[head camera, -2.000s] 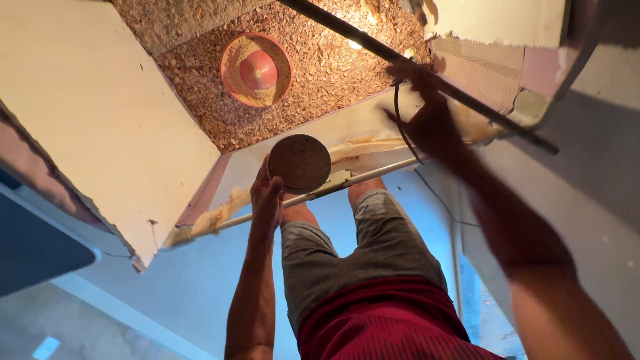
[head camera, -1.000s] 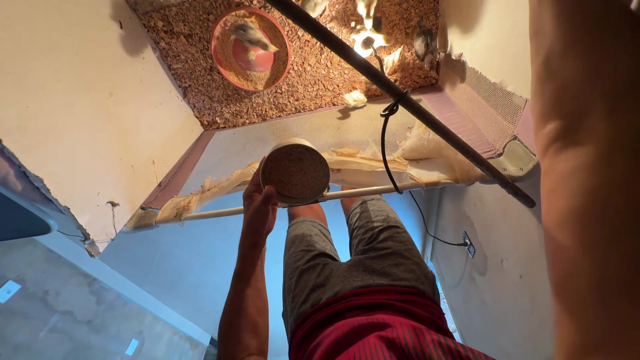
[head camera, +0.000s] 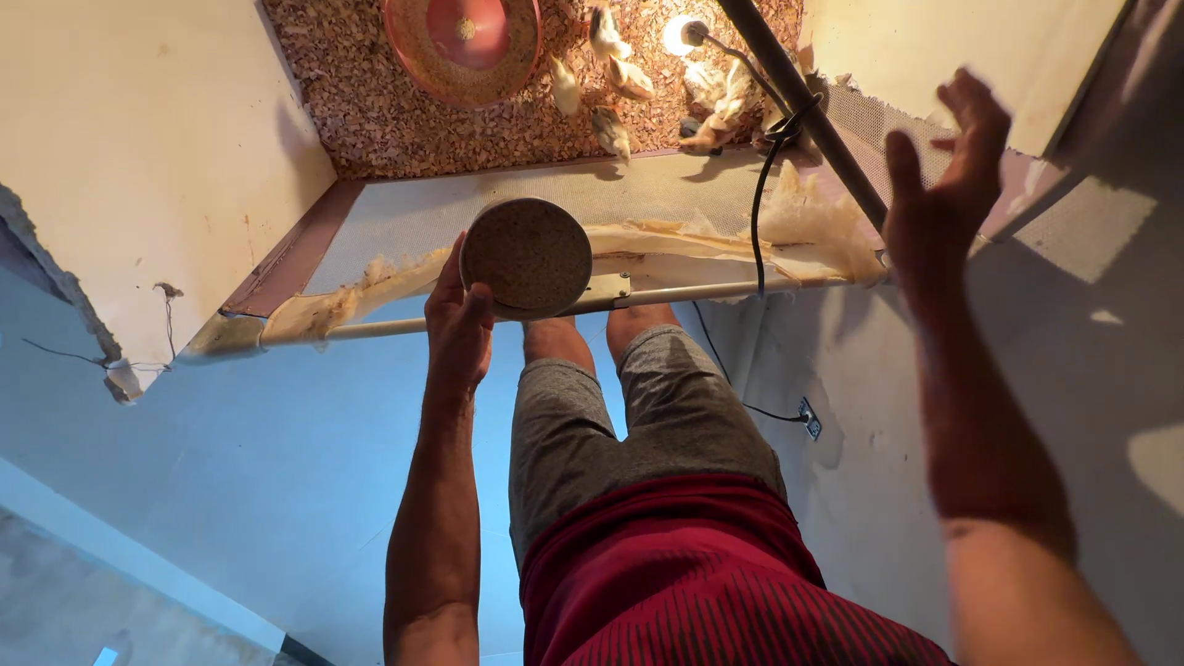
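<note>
My left hand (head camera: 461, 335) grips a round container (head camera: 527, 257) by its side; brown, grainy feed fills it. My right hand (head camera: 953, 176) is raised at the right, fingers spread and holding nothing, beside a dark rod (head camera: 837, 153). Inside the pen, a red round feeder (head camera: 462, 55) with feed in its rim stands on wood shavings (head camera: 370, 139). Several chicks (head camera: 564, 85) are on the shavings, some bunched under a lit bulb (head camera: 683, 35). The bulb's black cable (head camera: 760, 217) is looped around the rod.
A pale pipe (head camera: 370, 328) with torn tan sheeting runs along the pen's near edge, in front of a mesh wall (head camera: 425, 208). Pale panels (head camera: 148, 139) flank the pen. The cable leads to a wall outlet (head camera: 810, 418) at the right.
My right hand was blurred near the rod, then its forearm filled the right side; now the hand is back in view, spread. My left hand still holds the container. More chicks show in the pen.
</note>
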